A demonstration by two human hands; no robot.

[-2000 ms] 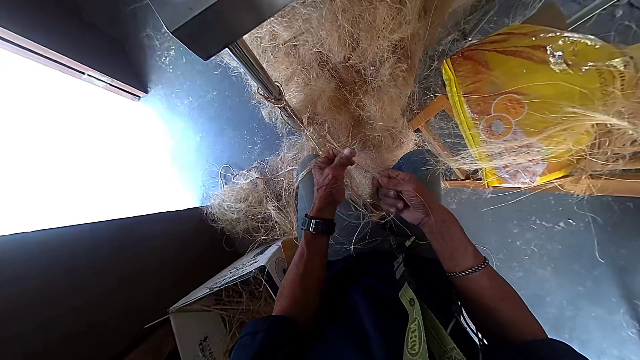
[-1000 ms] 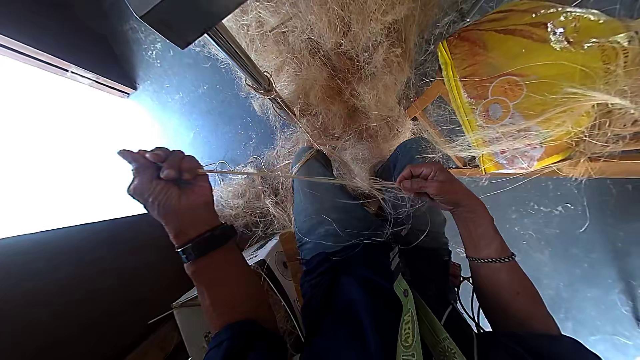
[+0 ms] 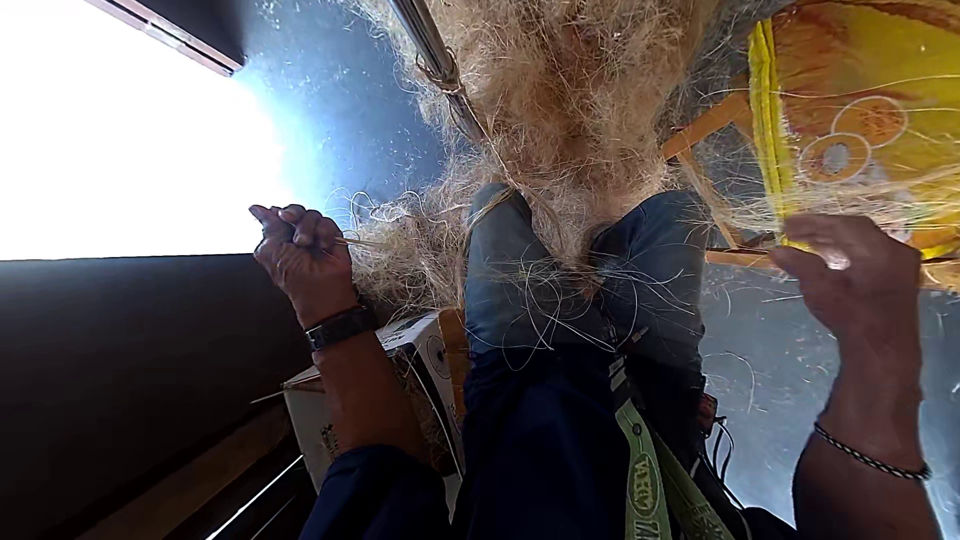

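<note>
My left hand [image 3: 304, 259], with a dark wristband below it, is closed around the end of a thin bundle of pale plant fibers [image 3: 367, 242] on the left. Out at the right, my right hand [image 3: 851, 266] has thumb and fingers apart, beside long loose fibers [image 3: 832, 202] that lie over a yellow printed sack [image 3: 840, 105]. Whether it touches them is unclear. Loose strands curl across my lap. A large tangled heap of tan fiber [image 3: 570, 90] lies beyond my knees, and a thin twisted cord [image 3: 495, 150] runs from a metal rod toward them.
The metal rod [image 3: 427, 41] slants down from the top. An open cardboard box [image 3: 307, 405] with fiber inside stands left of my legs. A wooden frame [image 3: 709, 124] is at the right by the sack. A green lanyard [image 3: 641, 465] hangs over my lap.
My hands were together over my knees, then the left moved out left with fibers. Since then my right hand has left the strands over my lap and moved right to the sack.
</note>
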